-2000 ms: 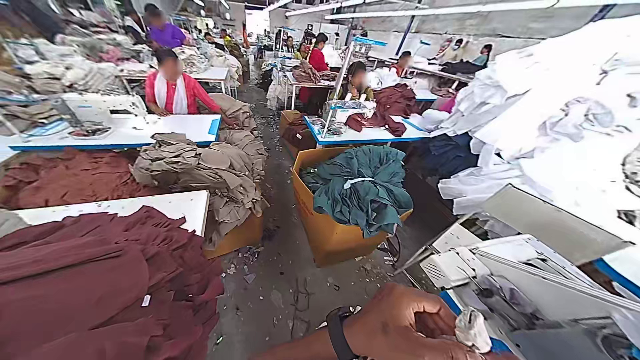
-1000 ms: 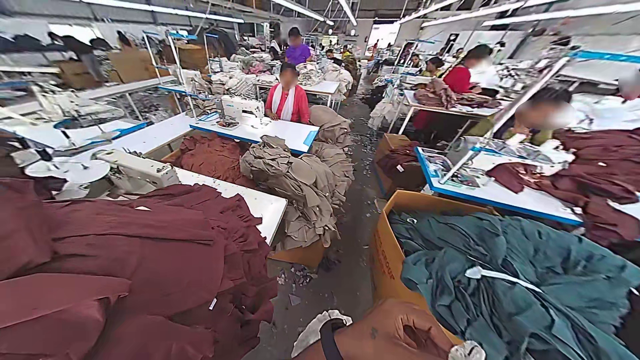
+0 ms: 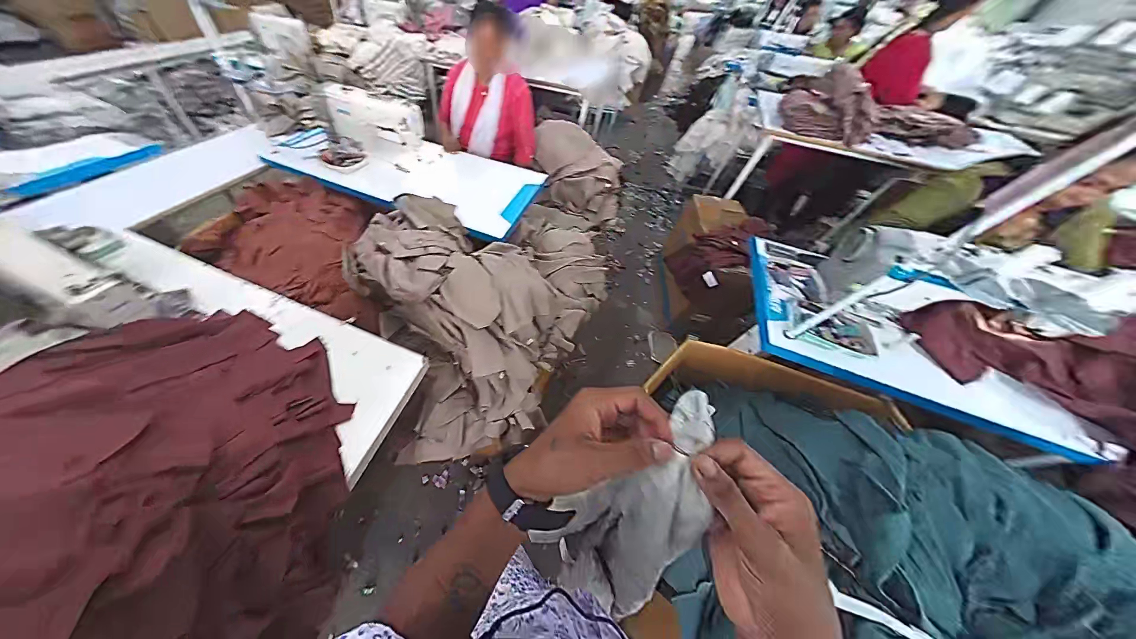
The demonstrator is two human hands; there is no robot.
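Observation:
Light grey cloth hangs between my two hands at the lower middle, its bunched top end standing up above the fingers. My left hand, with a dark band at the wrist, pinches the cloth from the left near that top. From the right, my right hand grips it between thumb and fingertips, close to the left fingers. Behind and below the hands, teal fabric fills a cardboard box. The cloth's lower end hangs over a patterned sleeve.
Maroon fabric is heaped on a white table at left. Beige fabric is piled beside the aisle. A sewing machine and a seated person are ahead. A blue-edged table stands at right.
Both hands are now in view, together on the grey cloth; one second ago only one hand showed at the bottom edge. The view has swung left since two seconds ago.

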